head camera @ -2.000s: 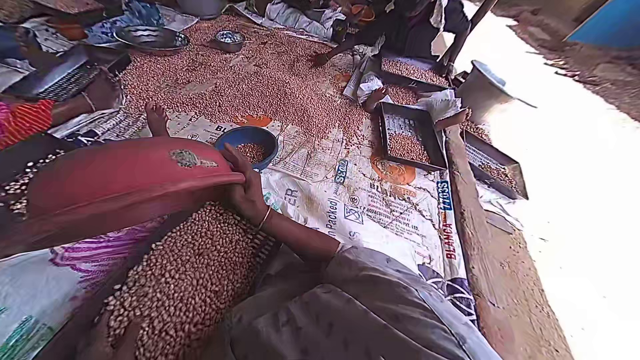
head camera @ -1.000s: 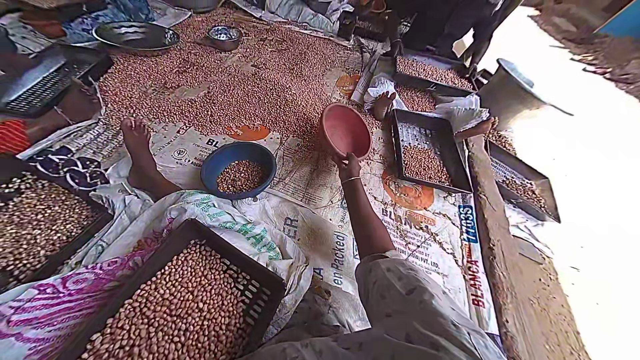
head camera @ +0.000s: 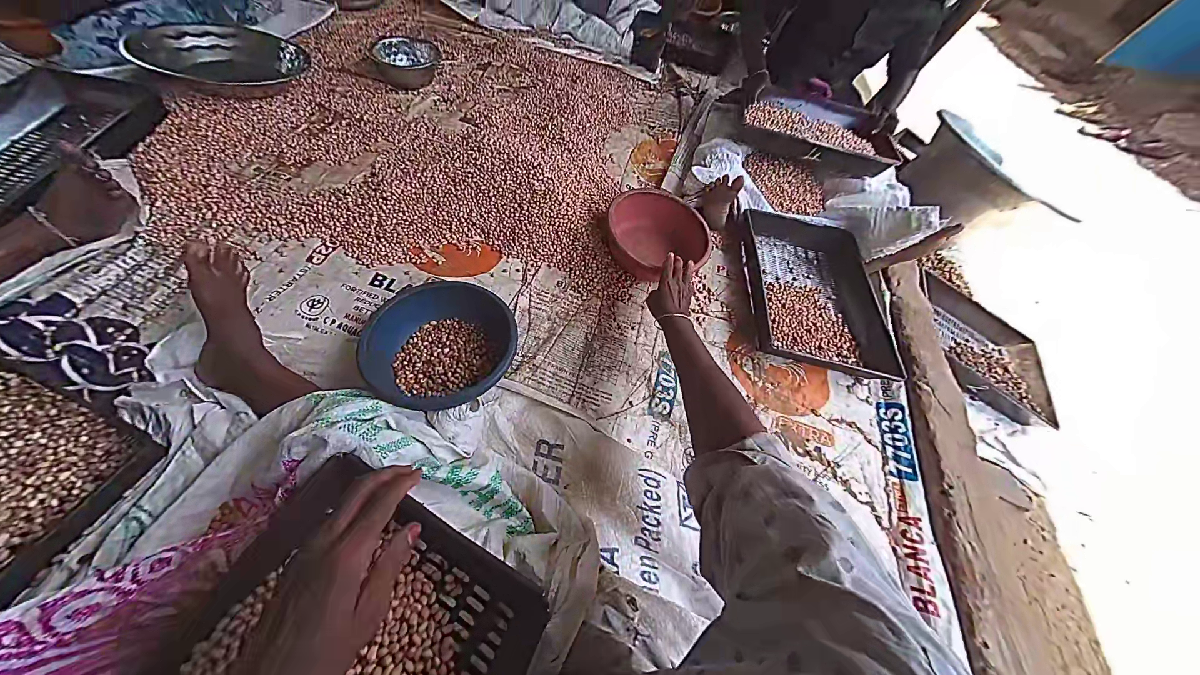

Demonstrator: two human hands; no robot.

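My right hand (head camera: pixel 671 289) is at the near rim of a red plastic bowl (head camera: pixel 659 230), which looks empty and sits tilted at the edge of the spread nuts (head camera: pixel 450 159). Whether its fingers grip the rim is hard to tell. Over a black slotted tray (head camera: pixel 506 600) of nuts on my lap, my left hand (head camera: pixel 342 572) is held with its fingers extended and nothing visible in it. A blue basin (head camera: pixel 438 345) with some nuts stands on the printed sacks between the bare foot and the red bowl.
More black trays of nuts lie at right (head camera: pixel 820 295), far right (head camera: pixel 994 352) and left (head camera: pixel 56 469). Beyond the spread nuts are a metal bowl (head camera: pixel 405 62) and a wide metal pan (head camera: pixel 216 56). Another person's hands (head camera: pixel 755 86) are at a tray (head camera: pixel 816 131). A low ledge (head camera: pixel 937 450) edges the sacks.
Two seconds ago the red bowl was raised over the lap tray; it is now at the nuts' edge, out by my right hand. My left hand has come into view over the tray since one second ago.
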